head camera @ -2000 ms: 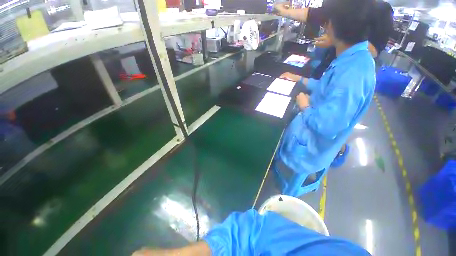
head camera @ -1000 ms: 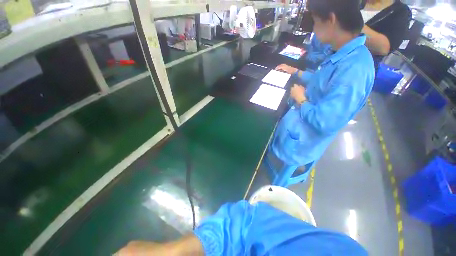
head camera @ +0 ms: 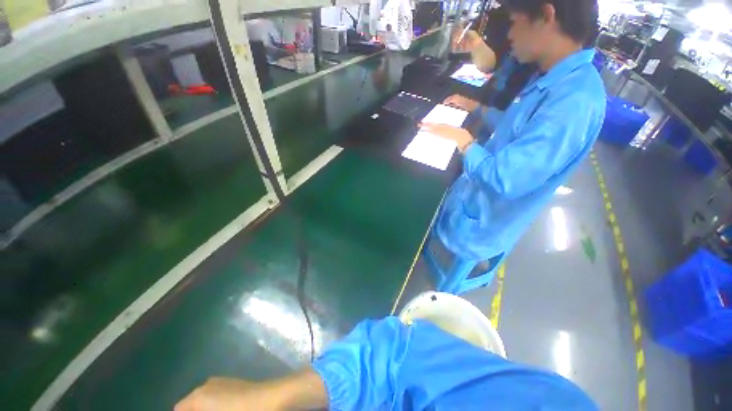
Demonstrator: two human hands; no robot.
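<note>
My right hand [head camera: 229,396] shows at the bottom edge, below a blue sleeve, over the glossy green bench [head camera: 361,209]. Its fingers are cut off by the frame's edge, so whether it holds anything cannot be told. My left hand is out of the picture. A thin dark cable [head camera: 302,277] runs down the bench above my wrist. Two tablets with lit white screens, a nearer one [head camera: 429,151] and a farther one [head camera: 446,117], lie on a black surface in front of a person in blue.
The person in a blue smock [head camera: 534,128] sits on a blue stool [head camera: 465,277] at the right. A white bucket [head camera: 457,309] stands beside my sleeve. A white metal post [head camera: 249,104] and rail [head camera: 160,309] edge the belt at left. Blue bins [head camera: 690,309] stand at far right.
The neighbour's hand has moved onto the nearer white screen. My right hand has shifted a little left since the first frame. The view has tilted slightly down.
</note>
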